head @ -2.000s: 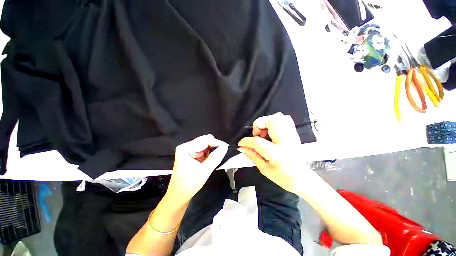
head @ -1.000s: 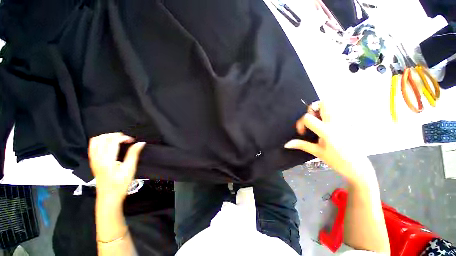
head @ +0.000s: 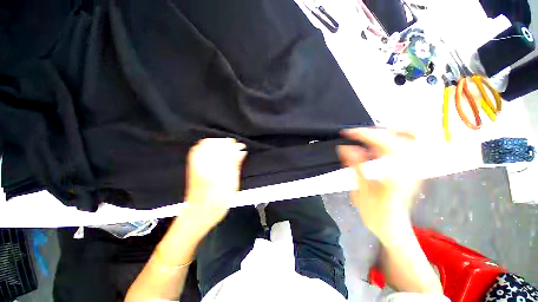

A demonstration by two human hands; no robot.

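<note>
The black garment (head: 236, 76) lies spread over the white table, with its folded hem (head: 289, 162) running along the edge nearest me. My left hand (head: 215, 168) is closed on the hem near the middle. My right hand (head: 377, 156) is blurred at the garment's right corner, with thumb and fingers around the hem there. A small pale spot shows on the cloth between the hands. No needle or thread can be made out.
Orange and yellow-handled scissors (head: 468, 106), a blue speckled block (head: 507, 151), mixed clutter (head: 416, 58), a dark snips-like tool (head: 325, 19) and black cones (head: 506, 48) lie at the right. A red stool (head: 460, 268) stands below right. Dark cloth (head: 100, 265) hangs below left.
My hands first spread apart along the hem. Since then my left hand has moved right to the middle and closed on the cloth. The hem now lies straighter on the table edge.
</note>
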